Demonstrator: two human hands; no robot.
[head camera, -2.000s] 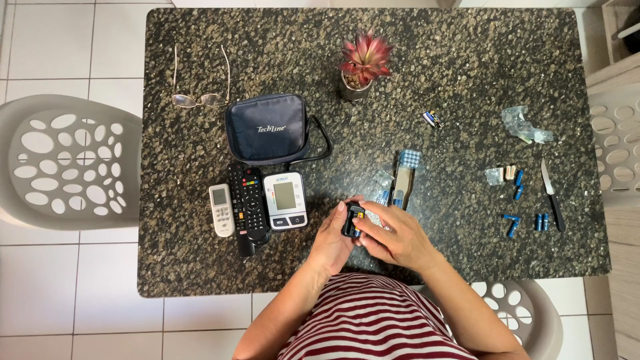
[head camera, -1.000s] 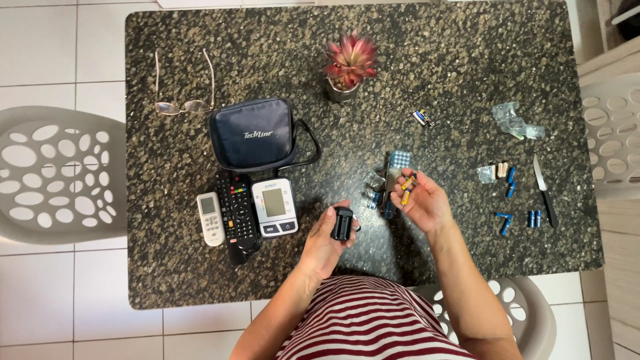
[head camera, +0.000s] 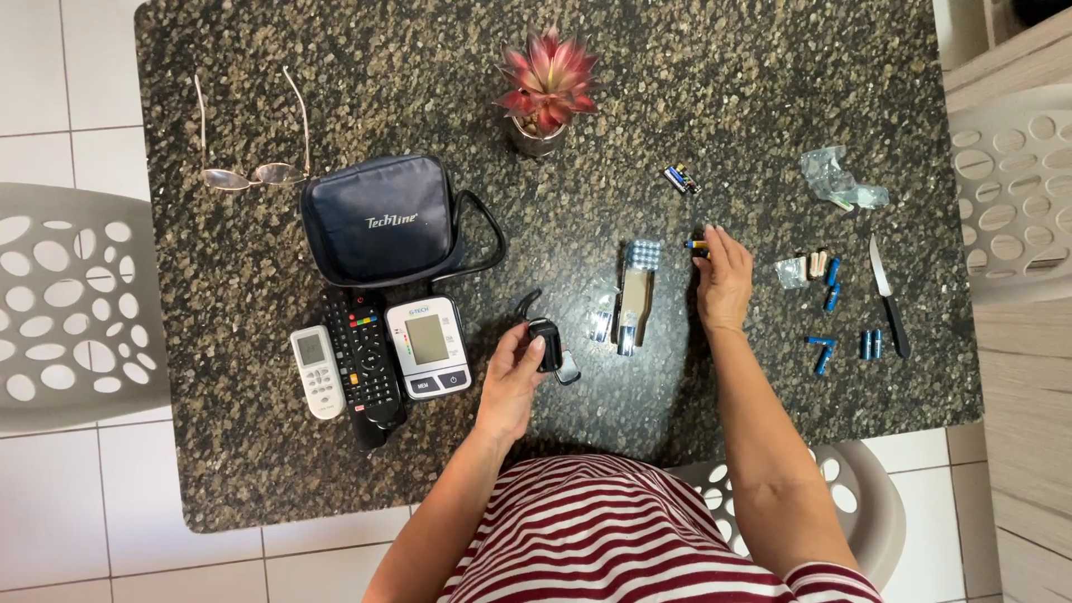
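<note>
My left hand (head camera: 512, 377) holds a small black battery-powered device (head camera: 546, 343) with its compartment uncovered; a strap curls above it. My right hand (head camera: 724, 272) is at the granite surface right of centre, fingers on a yellow and dark battery (head camera: 697, 244). Between the hands lie an opened battery package (head camera: 638, 293) and, beside it, clear plastic with batteries (head camera: 601, 322). Above my right hand rest several loose batteries (head camera: 681, 179). Farther right are blue batteries (head camera: 832, 297), tan batteries (head camera: 817, 264) and a small plastic wrapper (head camera: 790, 273).
Left of my left hand are a blood pressure monitor (head camera: 429, 347), a black remote control (head camera: 373, 373), a white remote (head camera: 318, 373) and a dark zip case (head camera: 381, 222). Eyeglasses (head camera: 255, 175), a potted succulent (head camera: 548, 84), crumpled plastic (head camera: 837, 180) and a knife (head camera: 889, 301) also lie on the granite table (head camera: 251, 469).
My right hand has moved from the device out to the right, carrying yellow batteries in the middle frame. My left hand still holds the black device.
</note>
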